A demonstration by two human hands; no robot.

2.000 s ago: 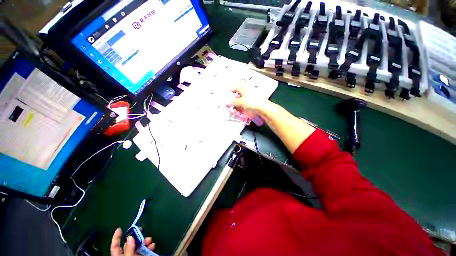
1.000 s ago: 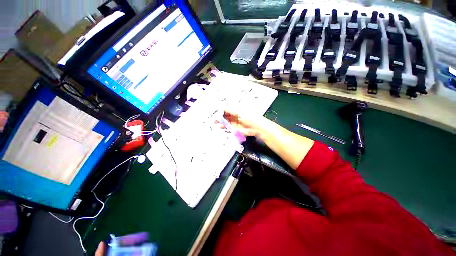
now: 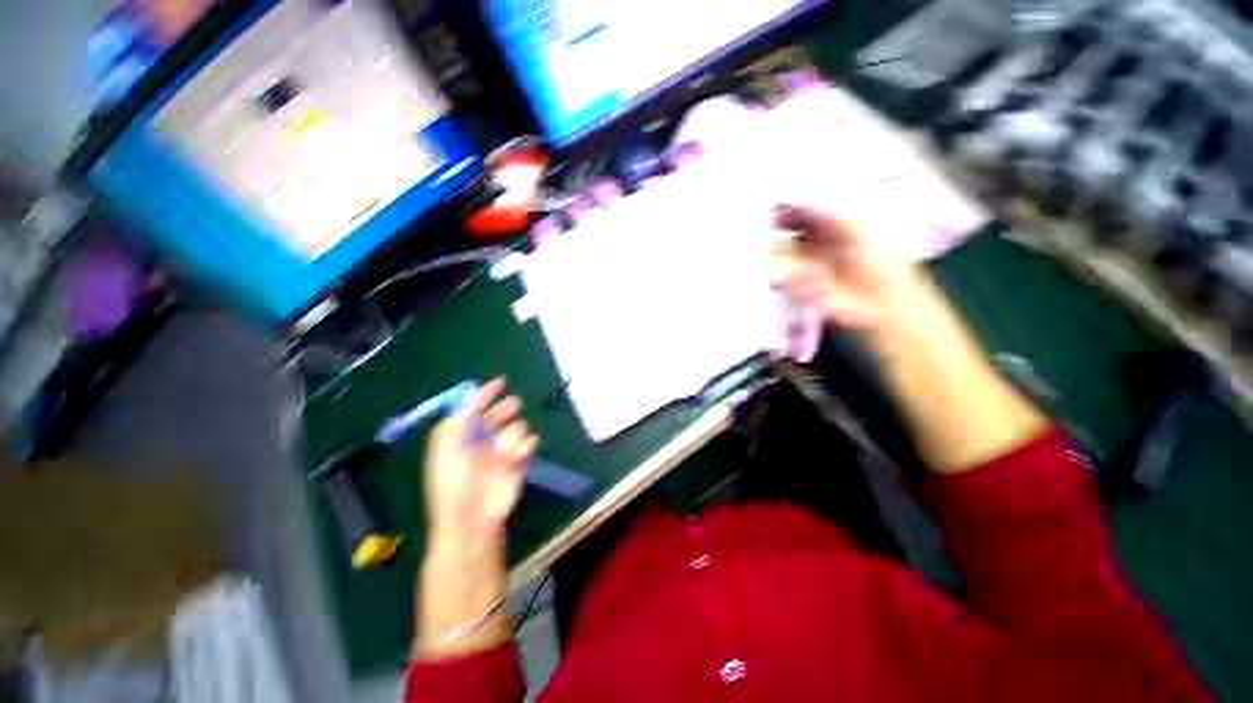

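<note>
The frame is blurred. My left hand (image 3: 477,453) is at the lower left over the green mat, closed around a smartwatch with a light blue strap (image 3: 429,409); one pale end sticks out to the left and a darker end to the right. My right hand (image 3: 834,275) is over the right part of the white tray (image 3: 646,316), its fingers on a watch with a pink strap (image 3: 801,327). Pink bands show along the tray's far edge. The watch screens cannot be made out.
Two monitors (image 3: 296,131) stand behind, with a red-orange device (image 3: 509,190) between them. A black scanner with a yellow tip (image 3: 374,549) lies at the left bench edge. A rack of black-strap watches (image 3: 1127,151) is at the right, near a black handheld scanner (image 3: 1165,437).
The view has swung left. My left hand, mostly cut off before, is now fully in view with the blue-strap watch. My right hand remains over the tray at the pink-strap watch.
</note>
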